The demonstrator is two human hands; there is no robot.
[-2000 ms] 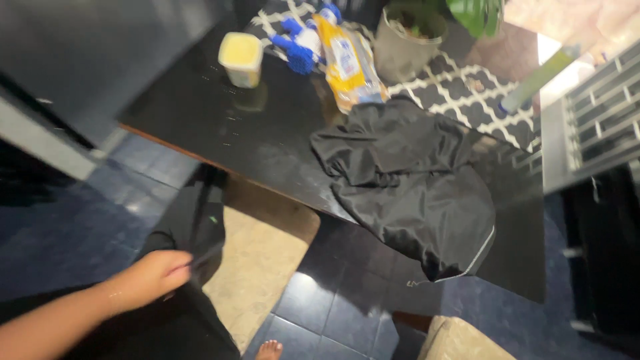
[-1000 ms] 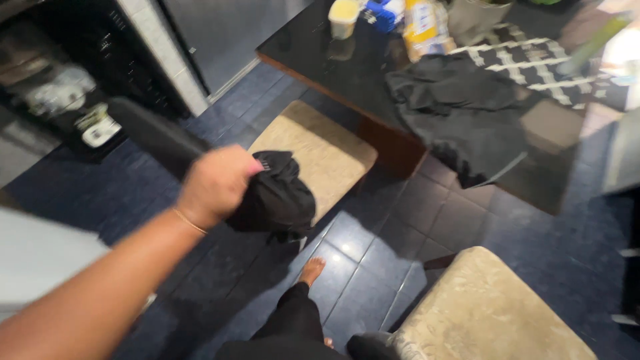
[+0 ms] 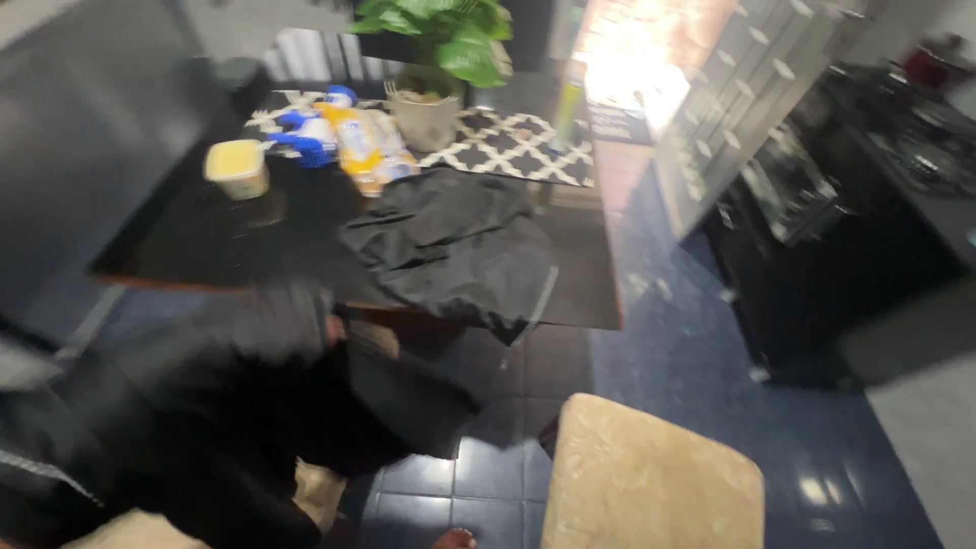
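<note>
A large black cloth garment (image 3: 198, 381) is spread and blurred across the lower left, in front of the table's near edge. Only a small bit of a hand (image 3: 334, 329) shows at the garment's upper right edge, mostly covered by the fabric; which of my hands it is cannot be told, nor how its fingers are set. Another black garment (image 3: 465, 236), shiny and with a pale trim line, lies crumpled on the dark table (image 3: 175, 236), its lower corner over the near edge.
On the table stand a yellow-lidded plastic tub (image 3: 237, 169), blue-topped bottles (image 3: 309, 133), a yellow plastic package (image 3: 362, 149) and a potted plant (image 3: 427, 114) on a patterned runner (image 3: 515, 152). A beige padded seat (image 3: 656, 480) is at the lower right, near a bare foot (image 3: 455, 539).
The dark fabric bunched at my hand one second ago now spreads wide across the lower left and hides most of the near seat. The view has swung back toward the table.
</note>
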